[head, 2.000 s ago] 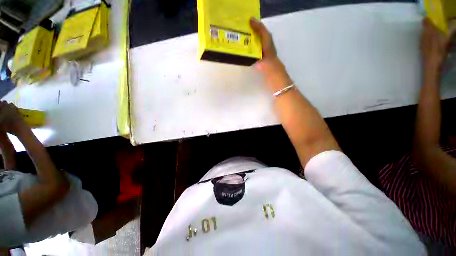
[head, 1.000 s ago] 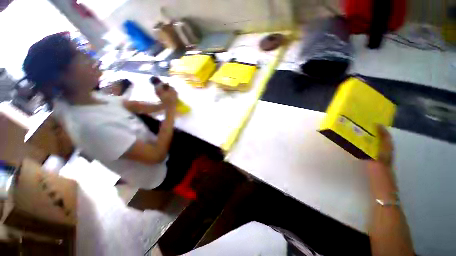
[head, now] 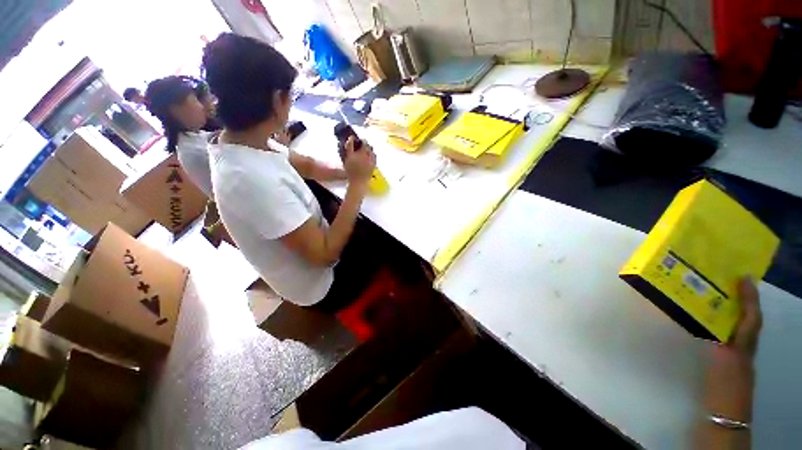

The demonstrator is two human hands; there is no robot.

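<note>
A yellow retail box [head: 703, 250] with a dark bottom edge stands at the right, over the white table and the black mat. Its back faces me, with a small barcode patch and print low down. My right hand [head: 746, 321] holds it at its lower right edge; the fingers are partly hidden by the box. A bracelet is on that wrist. My left hand is not in view.
Yellow cartons lie in two piles [head: 479, 136] beyond the yellow edge tape [head: 492, 206]. A plastic-wrapped dark bundle [head: 668, 110] and a black flask [head: 778, 79] stand behind. A seated neighbour [head: 264, 176] holds a dark item. Shipping cartons [head: 119, 286] are at left.
The view has swung left, bringing the neighbours and floor cartons into sight. The box and my right hand now appear farther right in the picture. My right hand still holds the box.
</note>
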